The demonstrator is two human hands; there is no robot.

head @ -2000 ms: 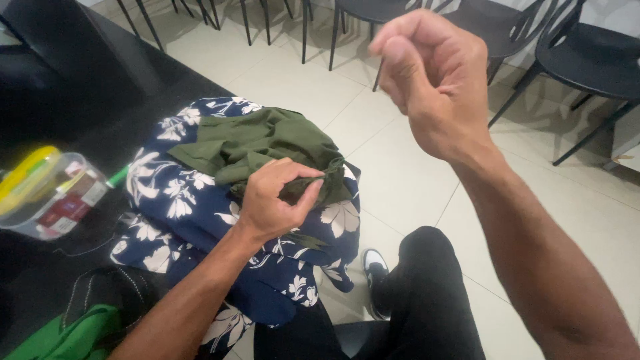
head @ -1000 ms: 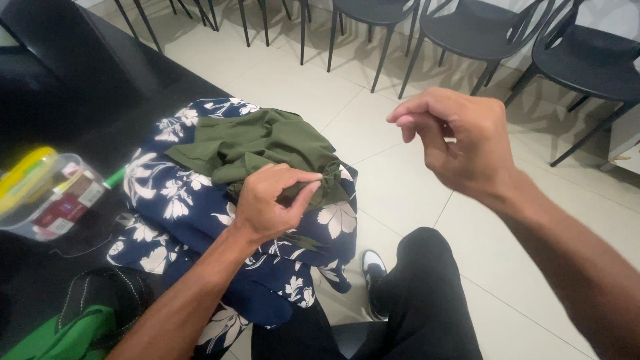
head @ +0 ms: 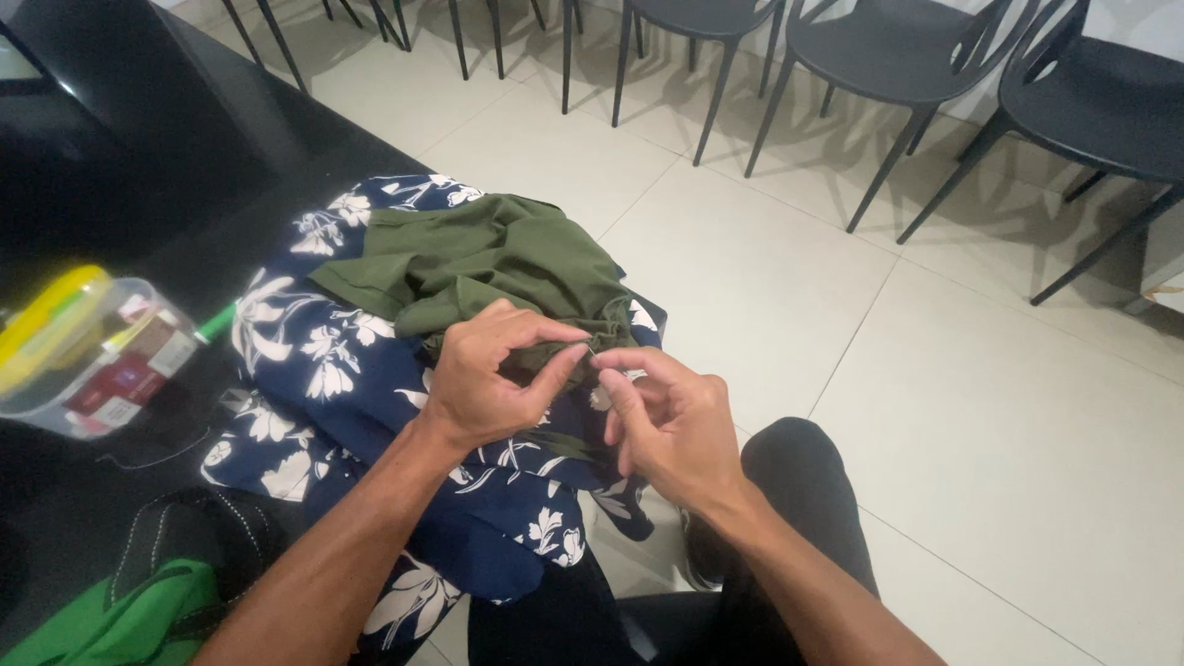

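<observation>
Olive green fabric [head: 499,254] lies bunched on a navy cloth with white flowers [head: 361,407], which drapes over the edge of the black table. My left hand [head: 499,370] pinches a gathered edge of the green fabric between thumb and forefinger. Close beside it, the thumb and forefinger of my right hand [head: 661,412] are at a thin needle [head: 593,351] that shows between the two hands. The needle's far end is hidden at the left fingertips. No thread can be made out at the needle.
A clear plastic tub [head: 139,361] with a yellow lid stands on the black table [head: 259,176] at left, near a green pen-like item [head: 217,323]. Loose thread [head: 166,458] and green-and-black cloth [head: 139,610] lie nearer. Black chairs [head: 888,46] line the tiled floor [head: 768,240].
My right hand has come down and left from its raised place to the green fabric, beside my left hand. The left hand still pinches the fabric.
</observation>
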